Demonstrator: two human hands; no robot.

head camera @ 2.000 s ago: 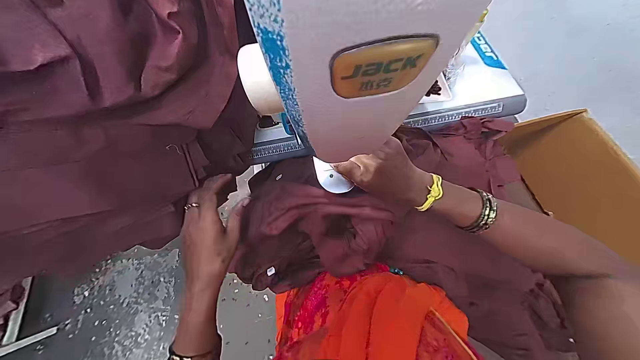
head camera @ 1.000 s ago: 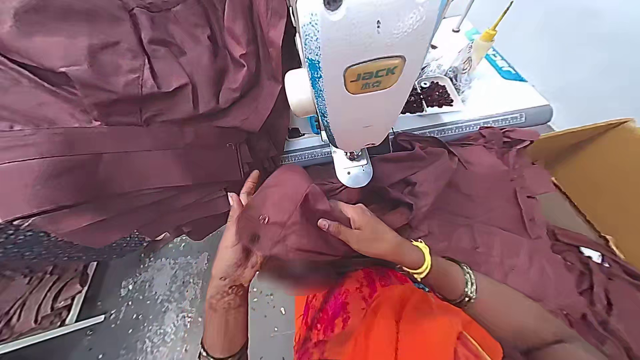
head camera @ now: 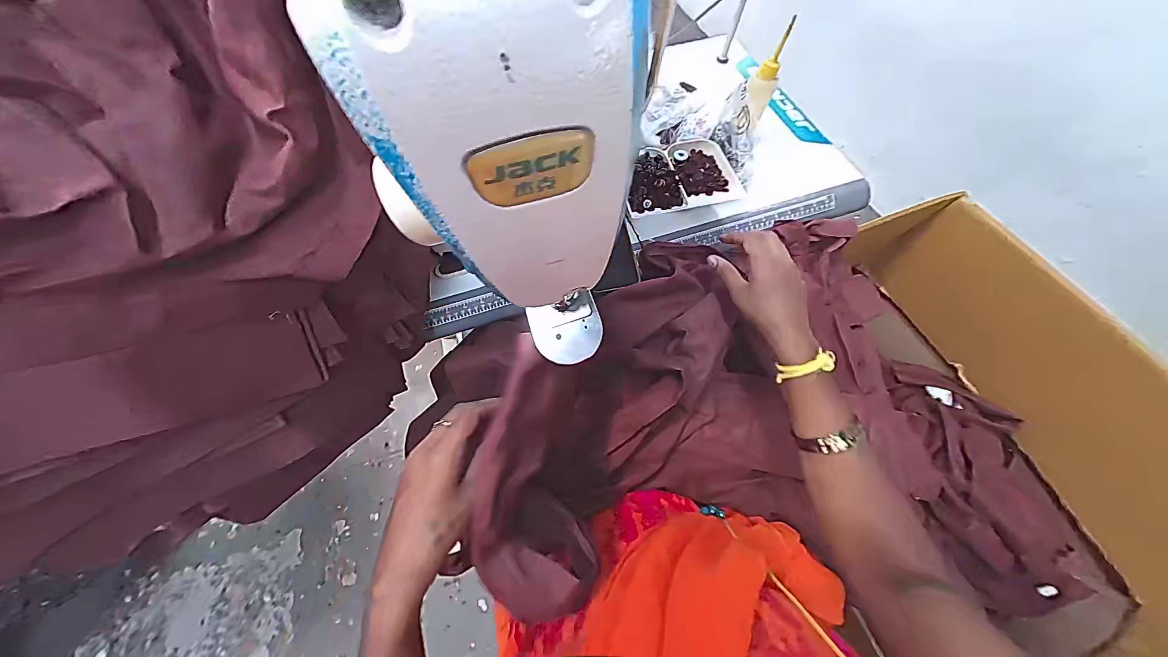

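Note:
Maroon cloth of a garment (head camera: pixel 675 392) spreads below the white Jack sewing machine head (head camera: pixel 538 100) and across to the right. My left hand (head camera: pixel 447 465) is at its left part, the fingers behind a hanging fold and partly hidden, so its grip cannot be told. Farther right, my right hand (head camera: pixel 765 283) rests on the cloth near the ruled front edge of the machine bed, thumb and fingers apart. Between the hands, the rounded metal plate (head camera: pixel 566 333) juts out under the machine head, with the cloth just below it.
A big pile of maroon fabric (head camera: pixel 164 365) hangs at the left. Small trays of dark buttons (head camera: pixel 701 173) and a yellow-tipped bottle (head camera: pixel 759 91) stand on the white machine top. A cardboard box (head camera: pixel 1031 338) with maroon garments in it is at the right.
My right hand has left the cloth part beside my left hand and moved right and away from me, to the machine bed's edge. The cloth part held up between both hands now hangs down.

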